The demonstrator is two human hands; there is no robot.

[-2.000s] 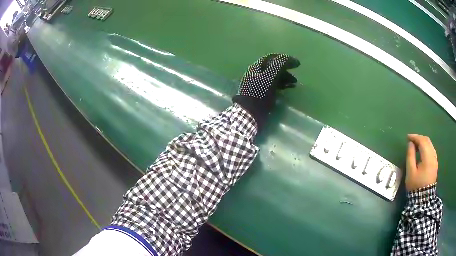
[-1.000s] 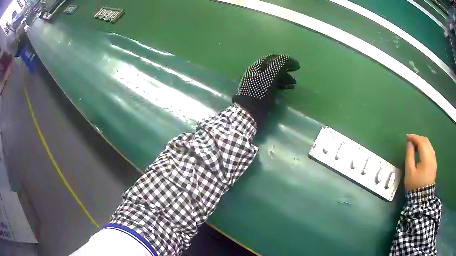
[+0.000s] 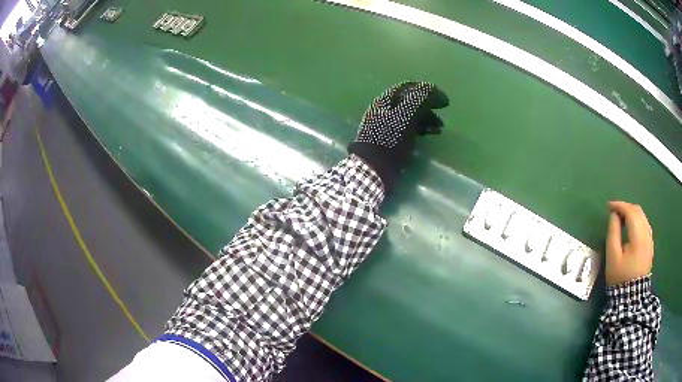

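A pale metal jig (image 3: 532,244) with a row of small pegs lies on the smooth green near edge, right of centre. My left hand (image 3: 400,116), in a black glove with white dots, rests over the belt up and left of the jig, fingers curled apart with nothing seen in it. My bare right hand (image 3: 630,242) rests just right of the jig's right end, thumb and fingers slightly apart, nothing seen in it. A frame plate (image 3: 179,24) lies flat on the green belt (image 3: 284,52) at the upper left, far from both hands.
A smaller metal piece (image 3: 112,14) lies farther up the belt at the upper left. A long whitish guide strip (image 3: 516,58) curves along the belt's far side. The grey floor (image 3: 82,201) with a yellow line is at the left, beyond the near edge.
The frame plate and the smaller piece have moved a little right and down along the belt. My hands and the jig have stayed in nearly the same places.
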